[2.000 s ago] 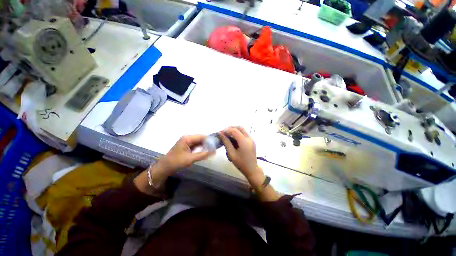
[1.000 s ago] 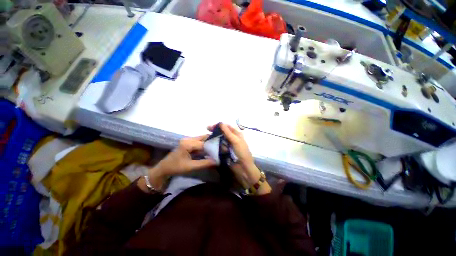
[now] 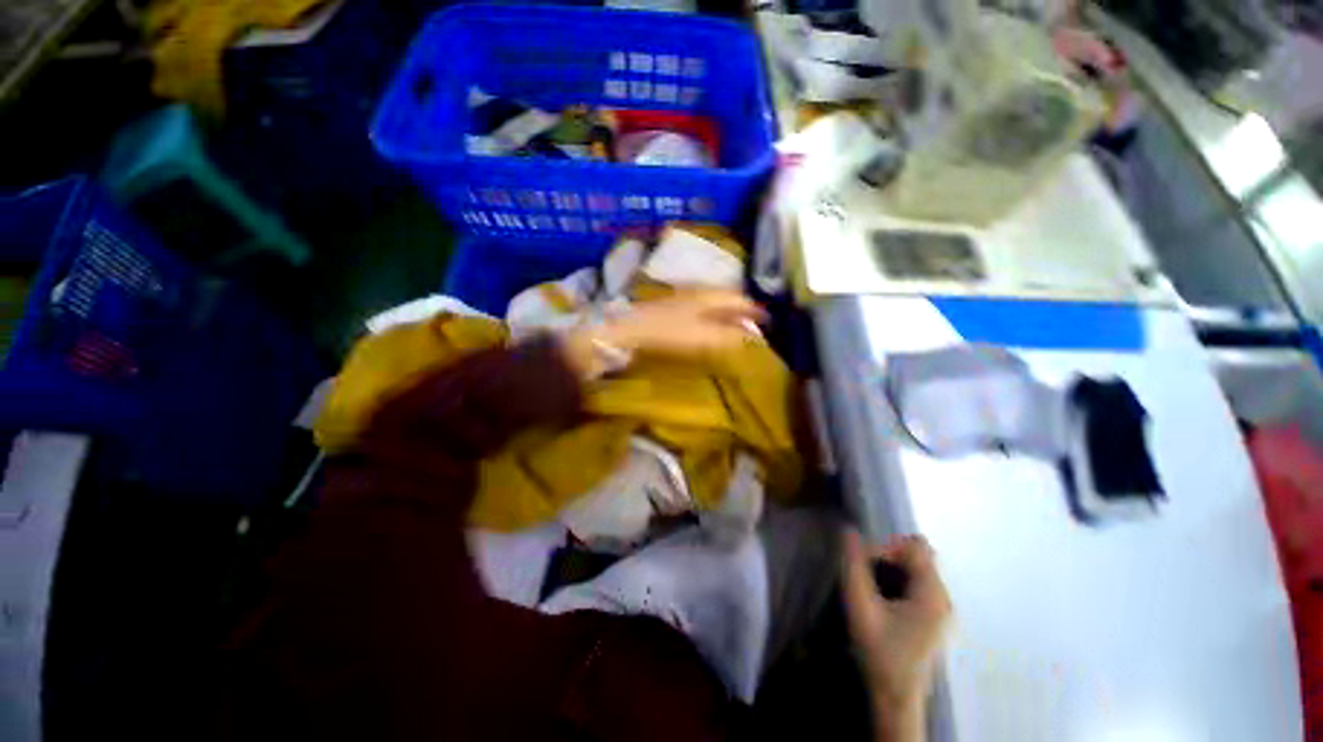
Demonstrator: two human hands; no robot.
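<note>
My left hand (image 3: 675,322), blurred, is stretched over a heap of mustard-yellow cloth (image 3: 697,406) mixed with white pieces, left of the table. Its fingers look extended, and no piece shows in it. My right hand (image 3: 903,609) is at the table's front edge with its fingers curled around a small dark thing (image 3: 889,578), too blurred to name. Grey curved cut pieces (image 3: 965,402) lie on the white table (image 3: 1103,623), beside a small stack of black and white pieces (image 3: 1117,447).
A blue crate (image 3: 580,189) with mixed cloth stands beyond the heap. Another blue crate (image 3: 87,312) and a teal plastic object (image 3: 196,181) are at the left. A cream machine (image 3: 994,131) stands beyond the blue strip (image 3: 1045,323). Red material (image 3: 1291,500) shows at the right edge.
The view has swung left to the heap and crates. My hands have parted; my left hand has moved over the heap. The black and white piece they held no longer shows.
</note>
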